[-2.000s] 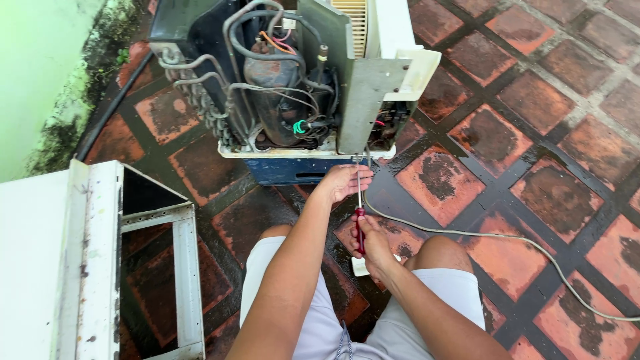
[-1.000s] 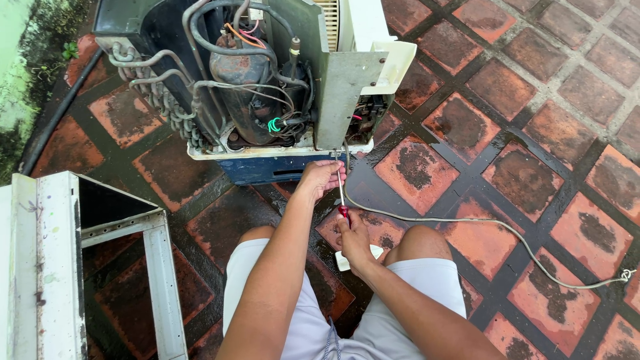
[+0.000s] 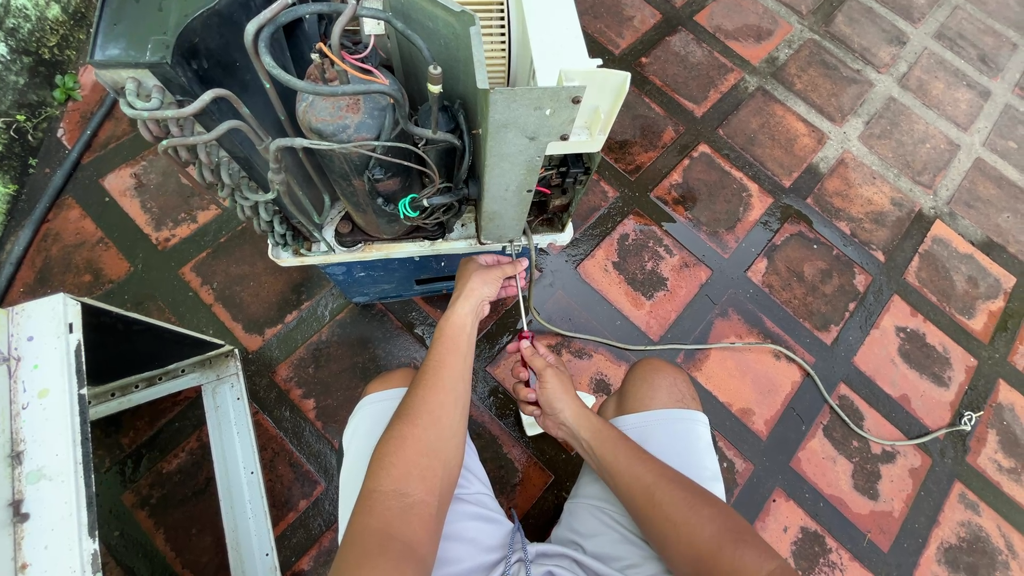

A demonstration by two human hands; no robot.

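Observation:
My right hand [image 3: 547,384] is closed around the red handle of a screwdriver [image 3: 523,308]. Its long shaft points up to the bottom edge of a grey metal panel [image 3: 524,160] on an opened window air conditioner [image 3: 360,254]. My left hand [image 3: 490,282] pinches the shaft near its tip, fingers and thumb around it; the tip itself is hard to make out. Behind the panel are a rusty black compressor [image 3: 352,160], bent copper pipes and loose wires. A grey power cord [image 3: 680,346] comes out beside the tip.
The unit rests on a blue crate [image 3: 384,278]. A white metal casing [image 3: 44,448] stands at the left. A black hose [image 3: 60,184] runs by the mossy wall. The cord trails right over wet red tiles [image 3: 644,272]. A white object [image 3: 531,424] lies between my knees, partly covered.
Both hands stay at the screwdriver and the panel's lower edge throughout. The view has shifted, bringing the knotted end of the cord into sight.

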